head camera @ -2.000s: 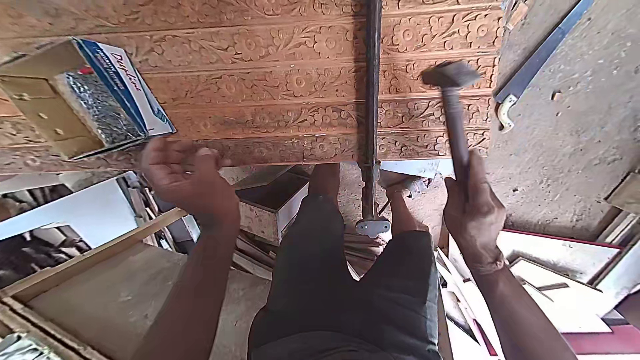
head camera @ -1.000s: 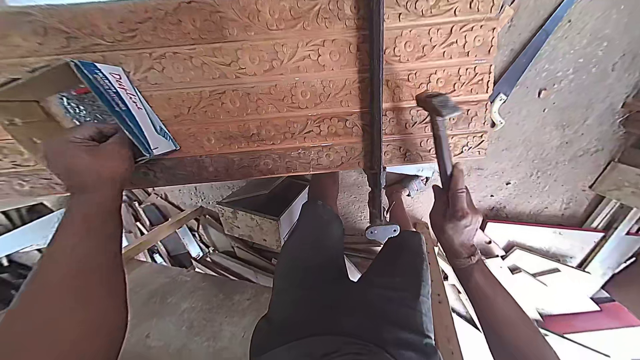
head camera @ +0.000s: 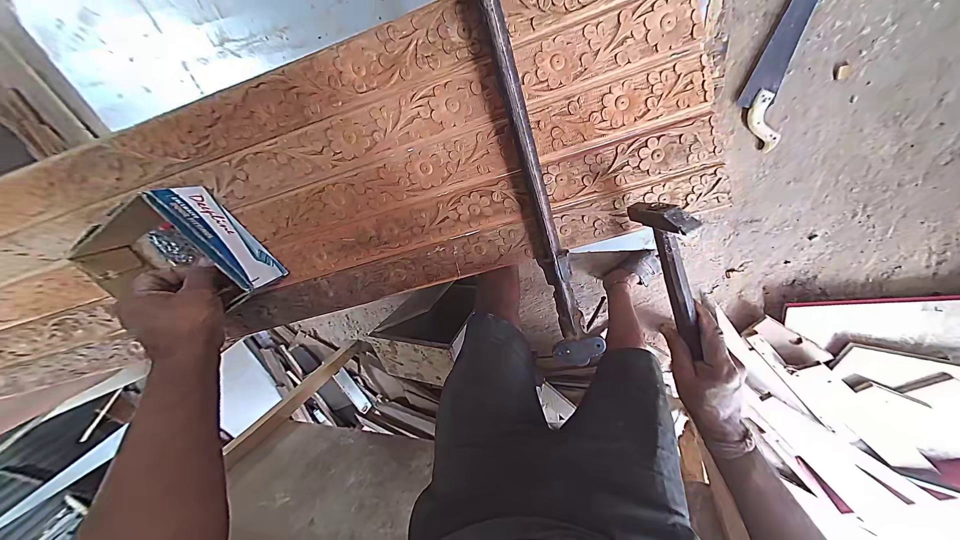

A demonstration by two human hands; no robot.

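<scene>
My right hand [head camera: 709,375] grips the handle of a hammer [head camera: 666,217], its head up near the lower right edge of the carved wooden boards [head camera: 450,150]. At the left, my left hand [head camera: 176,307] reaches into the open side of a cardboard box [head camera: 225,232]; its fingertips are hidden there, beside a clear plastic bag [head camera: 171,247] of small shiny pieces. The box rests on the boards. A long metal bar clamp [head camera: 525,150] lies across the boards, its plate end [head camera: 579,350] between my legs.
A handsaw [head camera: 772,67] lies on the concrete floor at the upper right. White board offcuts [head camera: 870,390] are heaped at the right. Under the boards' near edge are a wooden box [head camera: 409,352], wood scraps and a wooden strip [head camera: 292,401]. A pale sheet [head camera: 202,45] is at the upper left.
Two seconds ago my left hand was outside the box, near its lower corner; now its fingers are inside. My right hand still holds the hammer. The view has turned.
</scene>
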